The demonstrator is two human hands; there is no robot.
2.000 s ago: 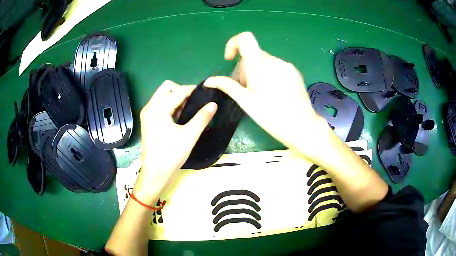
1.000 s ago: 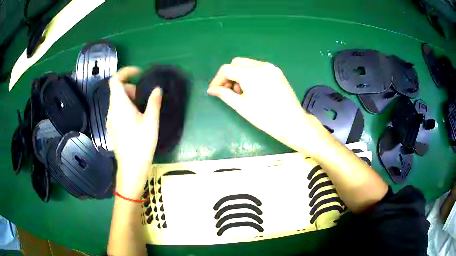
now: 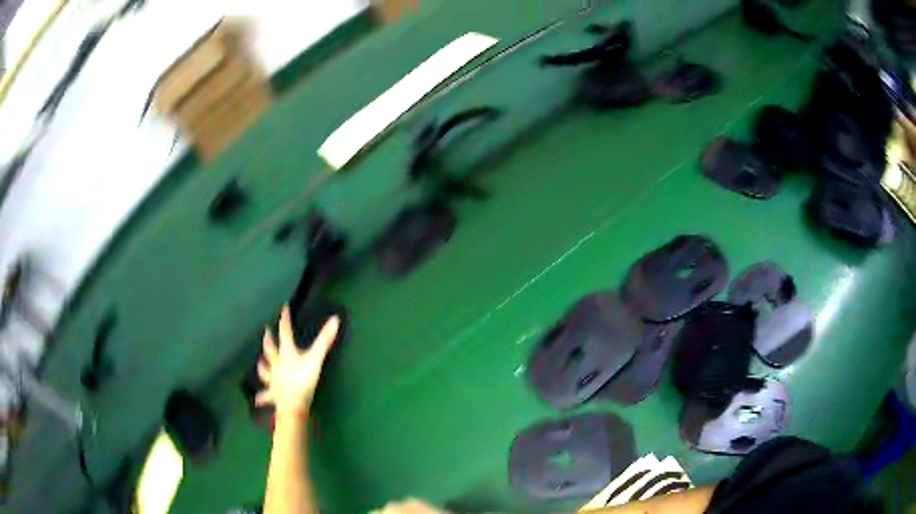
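My left hand (image 3: pixel 293 371) is at the lower left with its fingers spread and nothing held. Its fingertips are beside or over a blurred dark part (image 3: pixel 319 326); contact cannot be told. My right hand (image 3: pixel 410 507) is mostly cut off by the bottom edge, so its grip is hidden; its forearm runs to a black sleeve. A corner of the backing sheet (image 3: pixel 651 480) with black arcs shows at the bottom.
Dark oval plates (image 3: pixel 586 349) overlap at lower right, several with raised clips (image 3: pixel 771 313). More dark parts (image 3: pixel 849 161) lie at upper right. Curved arm parts (image 3: pixel 427 146) and a pale paper strip (image 3: pixel 407 98) lie on the far side. Cardboard (image 3: pixel 213 90) stands beyond the table.
The view has swung and tilted strongly. My left hand no longer holds the black plate and is now spread open. My right hand has dropped mostly out of view.
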